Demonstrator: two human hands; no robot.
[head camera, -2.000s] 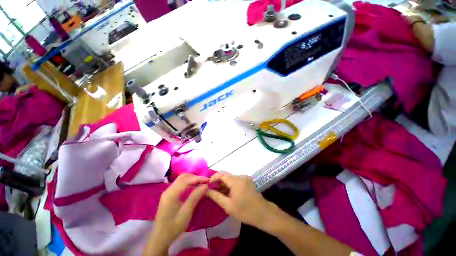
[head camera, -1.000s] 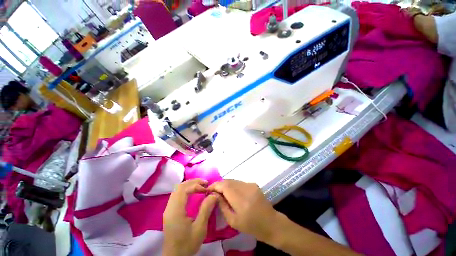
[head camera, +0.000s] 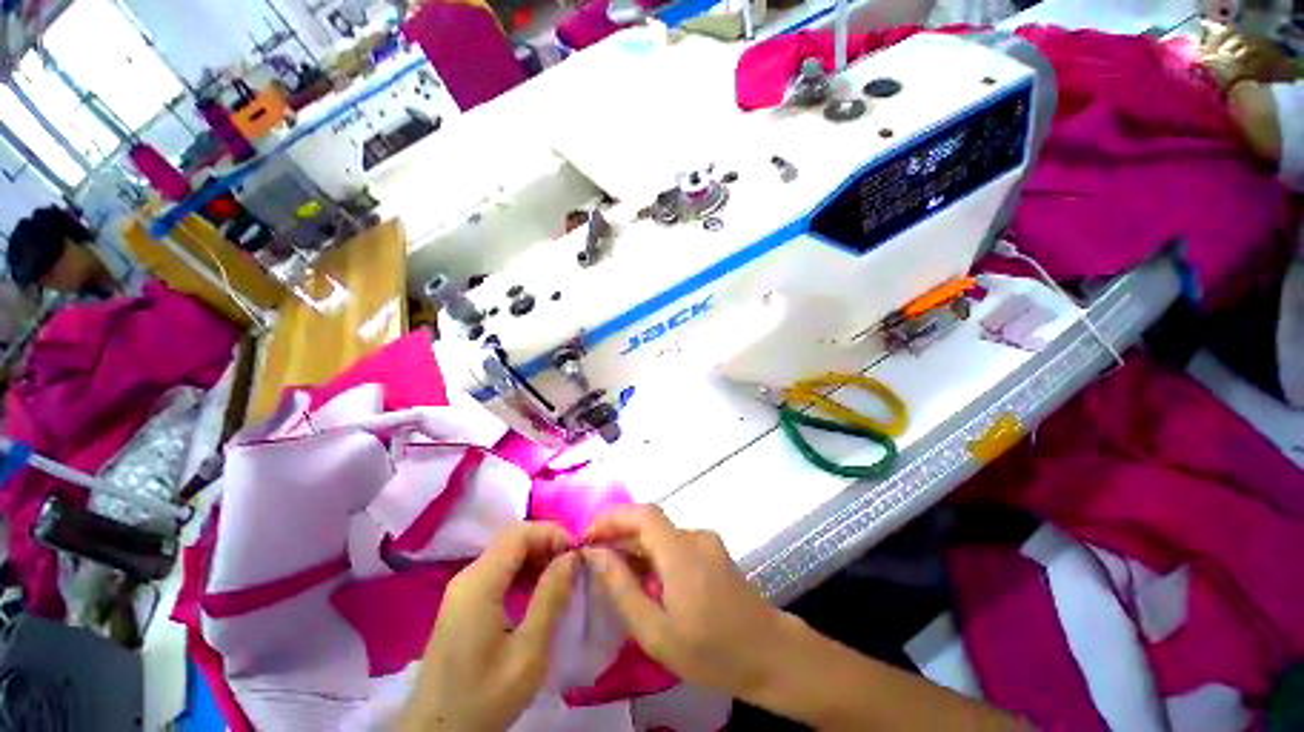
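Note:
A garment piece (head camera: 293, 522), magenta with a pale pink reverse, lies in a soft heap left of and below the needle area. My left hand (head camera: 494, 622) and my right hand (head camera: 694, 601) meet at its near edge and pinch the fabric between thumbs and fingertips, fingertips almost touching. The pinched spot is largely hidden by the fingers. A brightly lit magenta part runs from the hands up to the presser foot area (head camera: 589, 418) of the white JACK sewing machine (head camera: 758, 236).
Scissors (head camera: 844, 425) with yellow and green loops lie right of the needle. An orange-handled tool (head camera: 937, 298) lies by the machine base. A magenta and white bundle (head camera: 1144, 529) hangs at the right. A wooden board (head camera: 336, 322) is beyond. Another person's arm (head camera: 1266, 129) is at upper right.
The view has shifted, so the machine sits further right and lower. My hands still pinch the fabric edge; a pale fold now shows below the fingertips where magenta showed before.

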